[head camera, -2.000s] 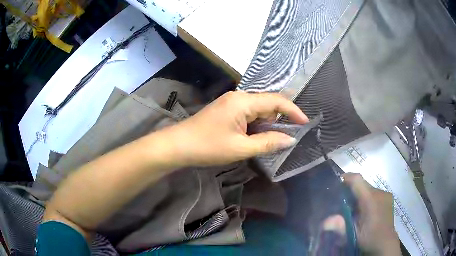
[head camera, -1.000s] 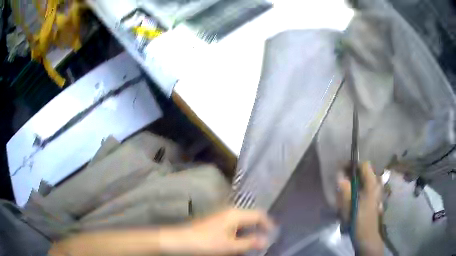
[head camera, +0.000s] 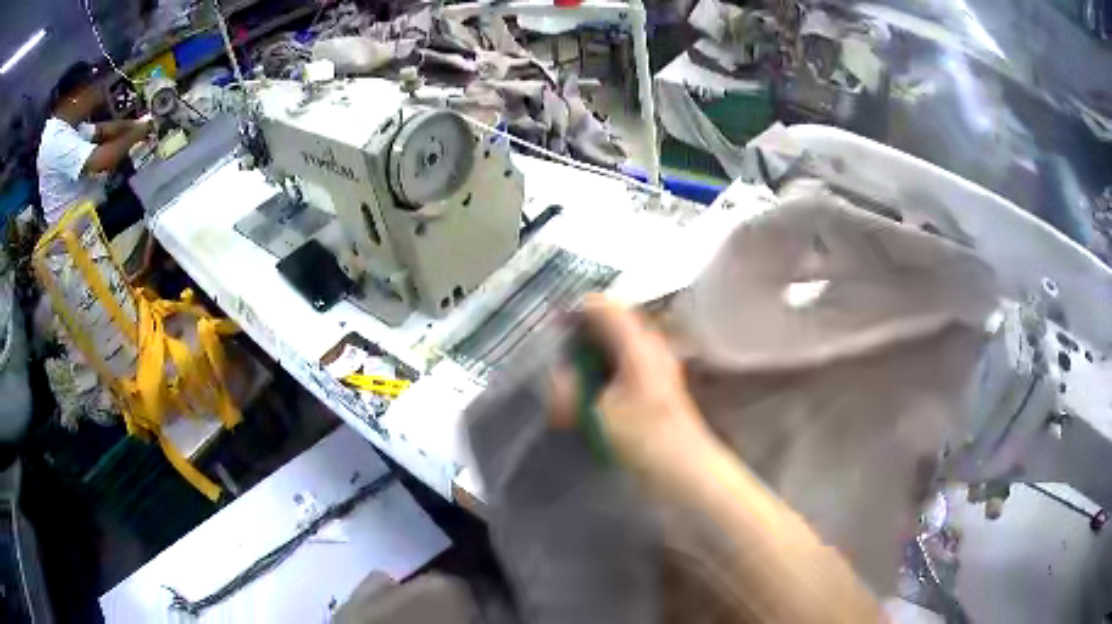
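A large taupe garment panel (head camera: 841, 439) is raised in front of me and spreads over the right and lower middle of the view, blurred by motion. My right hand (head camera: 628, 390) is on its left part, with the green handles of the scissors (head camera: 594, 384) in its grip. The blades cannot be made out. My left hand is not in view. More taupe cloth (head camera: 409, 603) shows at the bottom edge.
A cream sewing machine (head camera: 390, 195) stands on the white table, with dark strips (head camera: 531, 305) and a yellow-handled tool (head camera: 376, 384) near it. The near machine (head camera: 1049, 378) is at right. A white side board (head camera: 274, 536) holds dark cord. A person (head camera: 85, 146) sits far left.
The view has swung up to the machines. The panel is raised. My right hand with the scissors has moved up and left across the view. My left hand has left the picture.
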